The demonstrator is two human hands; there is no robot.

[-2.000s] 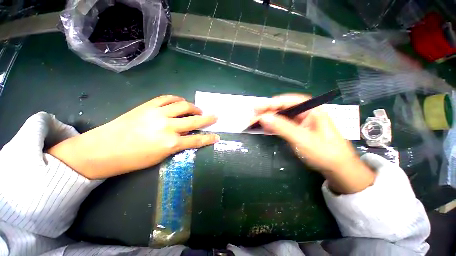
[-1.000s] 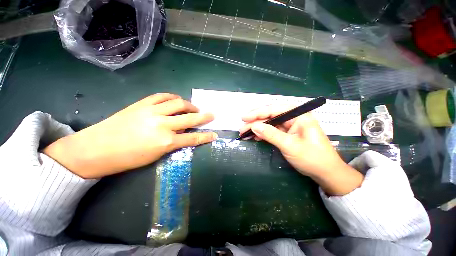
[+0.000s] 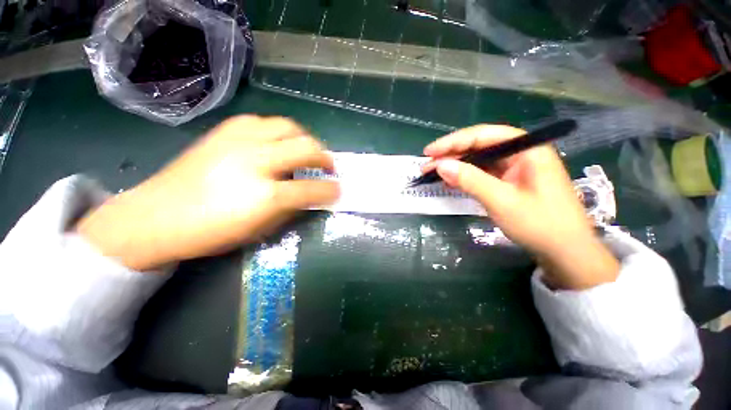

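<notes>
A white backing strip [image 3: 373,182] with rows of tiny dark marks lies across the green bench. My left hand [image 3: 232,188] is blurred, with its fingertips over the strip's left end; whether they touch or pinch it I cannot tell. My right hand [image 3: 505,180] holds black tweezers [image 3: 521,142] like a pen, the tip over the middle of the strip. Shiny clear film [image 3: 369,231] lies just below the strip. A blue-filled strip [image 3: 268,304] lies upright beside my left forearm.
A lined bag [image 3: 172,68] stands at the upper left. A small clear tape roll [image 3: 593,196] is beside my right wrist. A wide yellow-green tape roll [image 3: 696,166] and a red container [image 3: 681,48] are at the right. Clear trays [image 3: 353,104] lie at the back.
My left hand has moved up and blurred. My right hand has moved right and up, taking the tweezers' tip from the film's upper edge onto the white strip. The view has shifted slightly.
</notes>
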